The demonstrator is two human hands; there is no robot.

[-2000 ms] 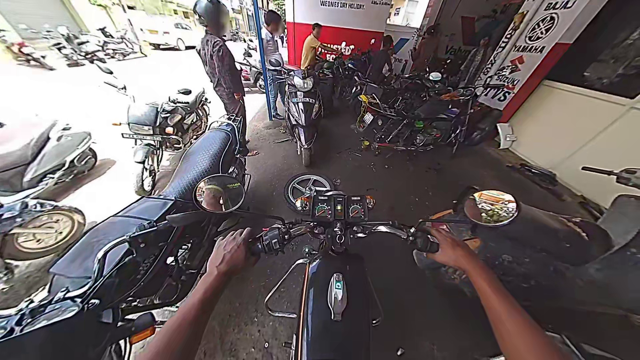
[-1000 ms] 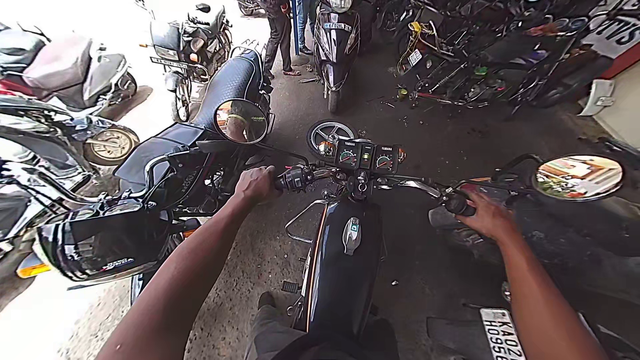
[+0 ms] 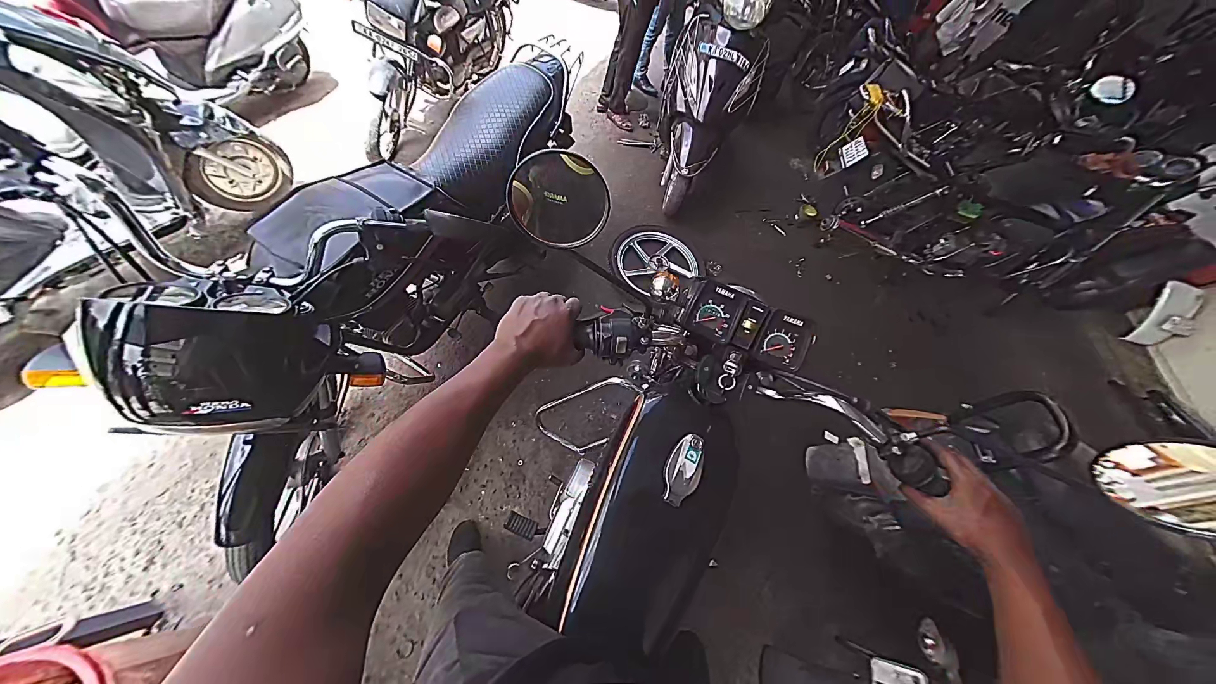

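Observation:
My left hand (image 3: pixel 539 329) is closed around the left handlebar grip of a Yamaha motorcycle. On the right, my right hand (image 3: pixel 971 501) holds the right grip, its fingers partly hidden. Between them are the twin-dial instrument cluster (image 3: pixel 748 326), an ignition key (image 3: pixel 727 380) in its lock, and the black fuel tank (image 3: pixel 655 503) with a chrome filler cap (image 3: pixel 683 469). A round mirror (image 3: pixel 559 199) rises above my left hand; another mirror (image 3: pixel 1161 484) is at the right edge. The handlebar is turned, its left end farther forward than its right.
A Honda motorcycle (image 3: pixel 204 366) stands close on the left. A loose alloy wheel (image 3: pixel 654 258) lies ahead, with a scooter (image 3: pixel 708 90) beyond it. Partly dismantled motorcycles (image 3: pixel 912 190) crowd the upper right. A person's legs (image 3: pixel 632 57) show behind the wheel. Another dark vehicle (image 3: pixel 855 480) is close on the right.
The handlebar has turned clockwise, with both hands still on its grips. The view has tilted down. The nearby Honda now appears closer on the left.

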